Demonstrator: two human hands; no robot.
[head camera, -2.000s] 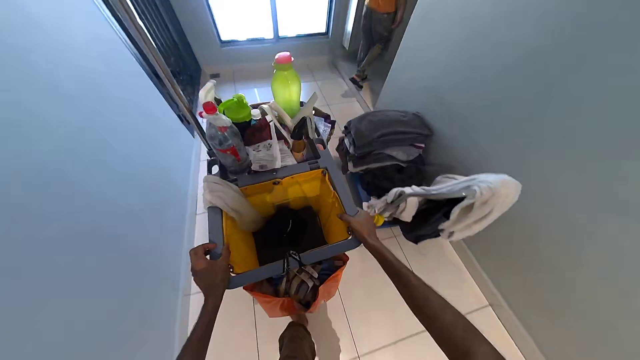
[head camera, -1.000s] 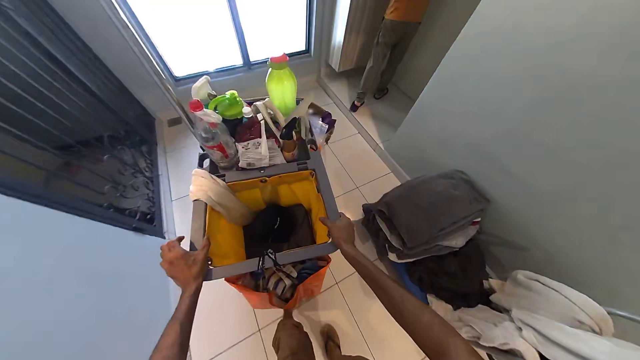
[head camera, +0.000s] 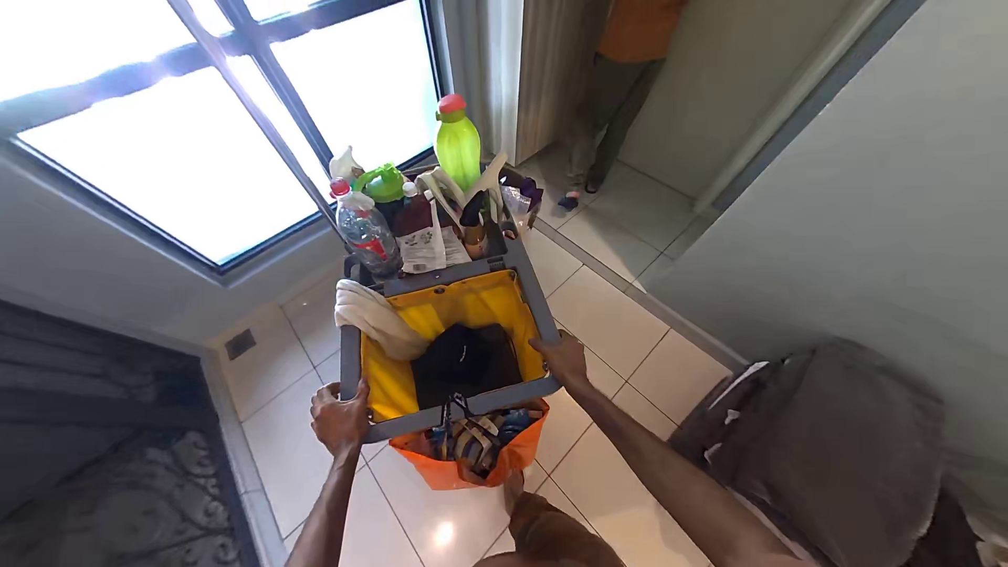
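My left hand (head camera: 342,417) grips the left side of the grey frame (head camera: 543,311) of a cleaning cart. On the frame's right side my right hand (head camera: 564,361) is closed. Inside the frame hangs a yellow bag (head camera: 484,303) with a dark item (head camera: 461,354) in it; a whitish cloth (head camera: 378,315) drapes over the left rim. An orange bag (head camera: 441,471) with mixed items hangs at the near side. The cart's far tray carries a clear plastic bottle (head camera: 366,236), a lime-green bottle with a pink cap (head camera: 457,150), a green-topped container (head camera: 383,183) and a spray bottle (head camera: 344,164).
A large window (head camera: 197,157) stands beyond the cart at the left. A person in orange (head camera: 630,71) stands in the opening beyond. Dark grey fabric (head camera: 827,441) is piled at the right by the wall. Dark ornamental metalwork (head camera: 118,488) lies at the lower left.
My hands stay on the frame's sides as the cart has moved closer to the window. The view has turned. The white cloth pile at the right has mostly left the view.
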